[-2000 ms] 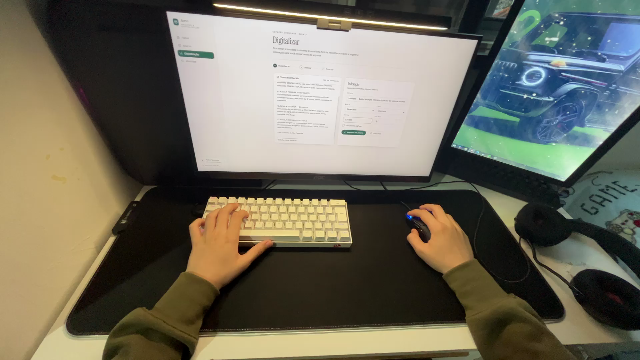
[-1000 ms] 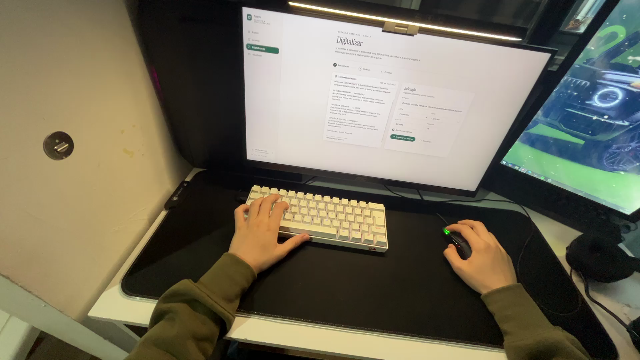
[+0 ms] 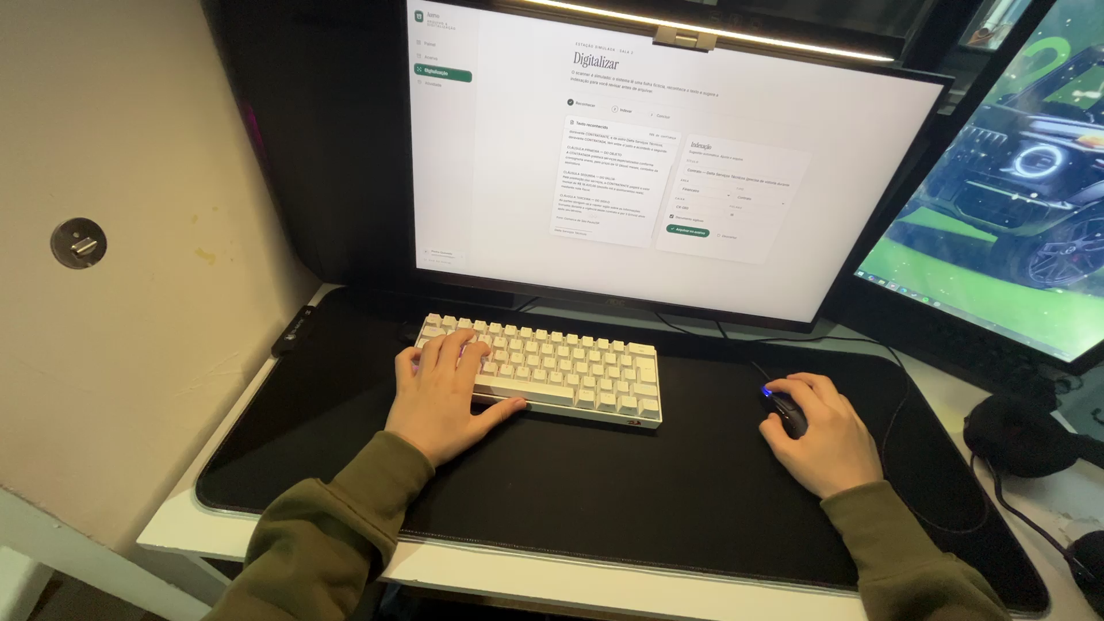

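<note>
My left hand [image 3: 444,397] rests with fingers spread on the left end of a white compact keyboard [image 3: 561,366], its thumb along the front edge. To the right, my right hand [image 3: 819,427] is wrapped over a black computer mouse [image 3: 787,414] with a small blue light at its front. Keyboard and mouse lie on a large black desk mat [image 3: 604,492]. Behind them stands a monitor [image 3: 517,172] showing a white page with text panels and a green button. Both forearms are in olive sleeves.
A light bar [image 3: 733,30] is clipped on the monitor's top edge. A second screen [image 3: 1000,207] with a car picture stands at the right, black headphones [image 3: 1022,435] below it. A wall [image 3: 129,285] borders the white desk [image 3: 483,565] on the left.
The view has shifted to the left, bringing more of the wall in. The mouse light was blue, then green, and is blue now. Both hands have kept their places on keyboard and mouse.
</note>
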